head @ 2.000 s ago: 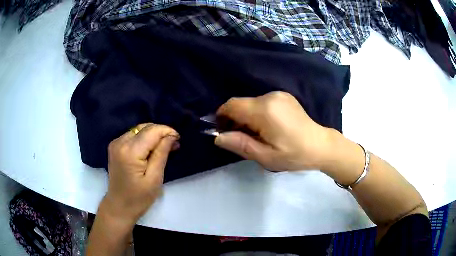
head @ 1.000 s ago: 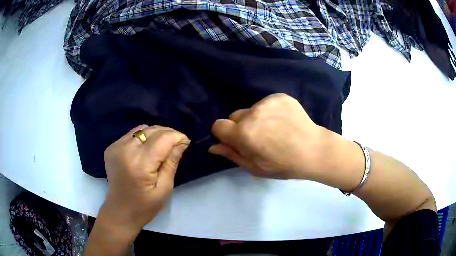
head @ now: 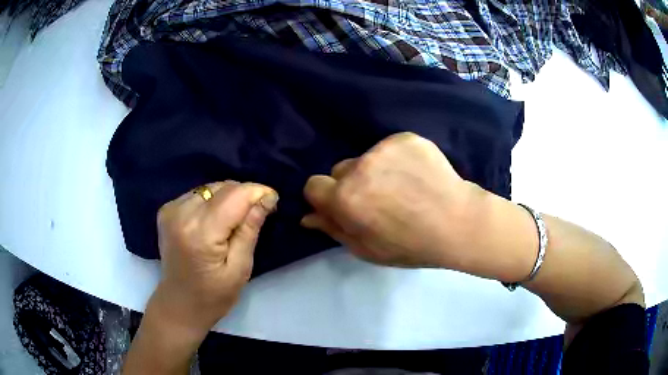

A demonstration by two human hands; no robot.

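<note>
A dark navy panel (head: 212,110) lies flat across the white table, joined or next to blue, white and brown plaid fabric (head: 410,33) behind it. My left hand (head: 212,234) is at the panel's near left part, thumb and forefinger pinched together on the dark cloth, a gold ring on one finger. My right hand (head: 395,201) is over the near middle of the panel, fingers curled with the fingertips close to my left fingertips, a small gap between them. No snips blade shows clearly; what lies inside my right palm is hidden.
The white table (head: 351,315) has a curved near edge. More plaid and dark cloth (head: 622,44) lies at the far right. A dark patterned item (head: 51,322) is below the table at left. A blue crate (head: 524,357) shows below at right.
The snips blades seen two seconds ago at my right fingertips no longer show. My left fingertips have shifted slightly right, and my right fingers are more closed. The panel has moved very slightly right.
</note>
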